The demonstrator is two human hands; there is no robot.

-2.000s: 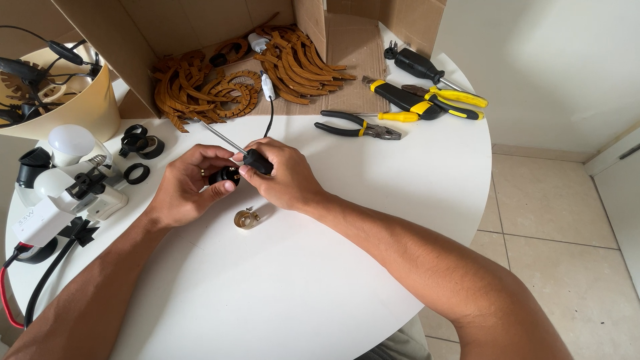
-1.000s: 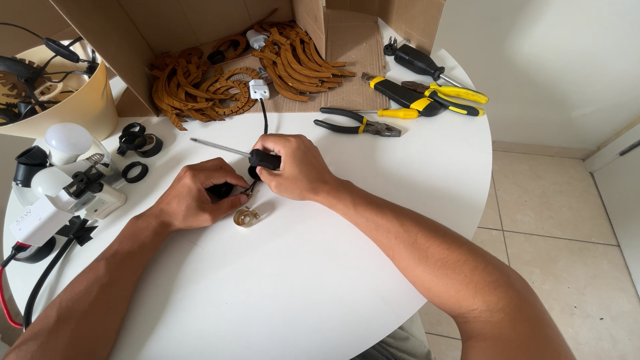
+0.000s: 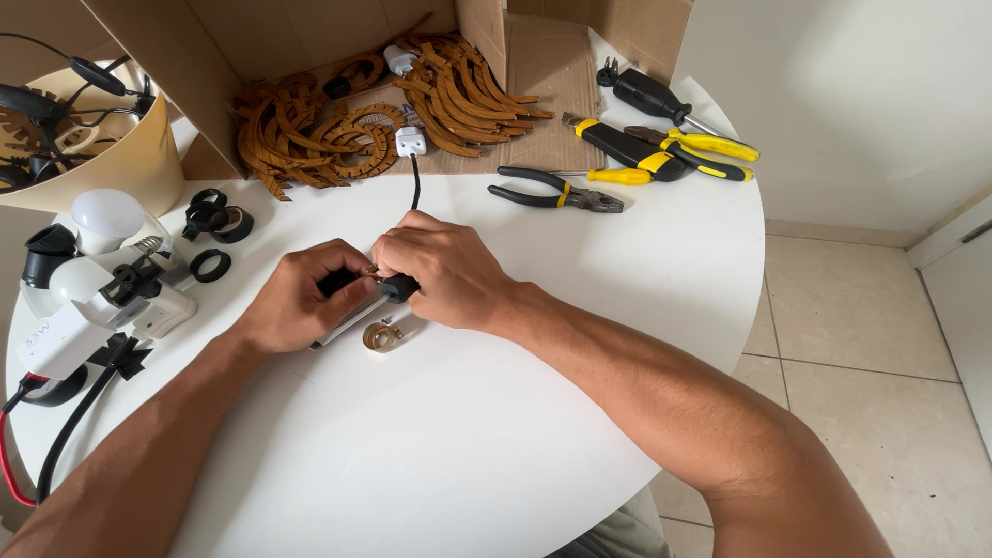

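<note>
Near the middle of the white table, my left hand point(image 3: 314, 294) holds a black part point(image 3: 335, 282), mostly hidden by the fingers. My right hand point(image 3: 446, 271) meets it at the fingertips and grips a screwdriver by its black handle point(image 3: 401, 287); the metal shaft point(image 3: 349, 319) points down and left, below my left fingers. A small brass-coloured bit shows between the fingertips. Just below the hands, a brass-coloured metal ring with a screw tab point(image 3: 380, 336) lies on the table. A black cable point(image 3: 417, 182) runs from behind my right hand to a white socket connector point(image 3: 411, 142).
Pliers point(image 3: 555, 188), a utility knife point(image 3: 624, 147) and more tools lie at the back right. Curved brown slotted pieces point(image 3: 457, 93) fill a cardboard box point(image 3: 174, 70). Bulbs point(image 3: 108, 213), black rings point(image 3: 210, 265) and a white charger point(image 3: 66, 341) stand left, by a cream bucket point(image 3: 147, 167).
The screwdriver shaft, which pointed up and left above my left hand, now points down and left beneath it. My fingertips have come together around the small part.
</note>
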